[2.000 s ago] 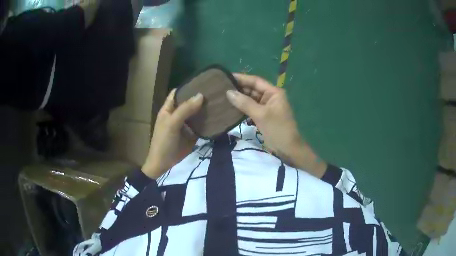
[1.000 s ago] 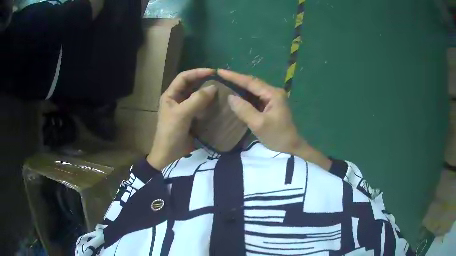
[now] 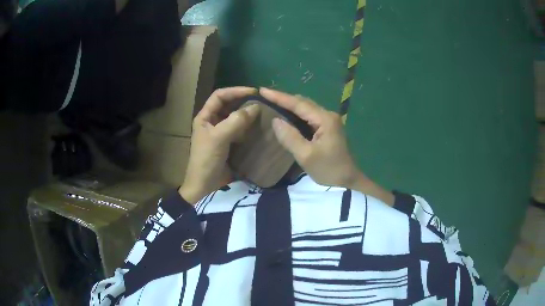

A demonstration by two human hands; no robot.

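A wood-grain piece (image 3: 263, 152) with a brown streaked face and a dark rim is held between my two hands, close to my chest. My left hand (image 3: 216, 134) grips its left side, thumb on the brown face and fingers round the upper edge. My right hand (image 3: 320, 134) grips the upper right side, thumb on the face and fingers along the black rim. The fingertips of both hands meet at the top corner. The underside of the piece is hidden.
A tan carton (image 3: 194, 77) stands on the left, beside a person in dark clothes (image 3: 125, 60). A taped brown carton (image 3: 77, 206) is at lower left. Yellow-and-black tape (image 3: 352, 60) crosses the green floor (image 3: 442, 107). More tan boxes (image 3: 529, 239) line the right edge.
Since the first frame, both hands have slid round the upper edge until their fingertips met, and the piece tilted and sank slightly. Over the last second, little has moved.
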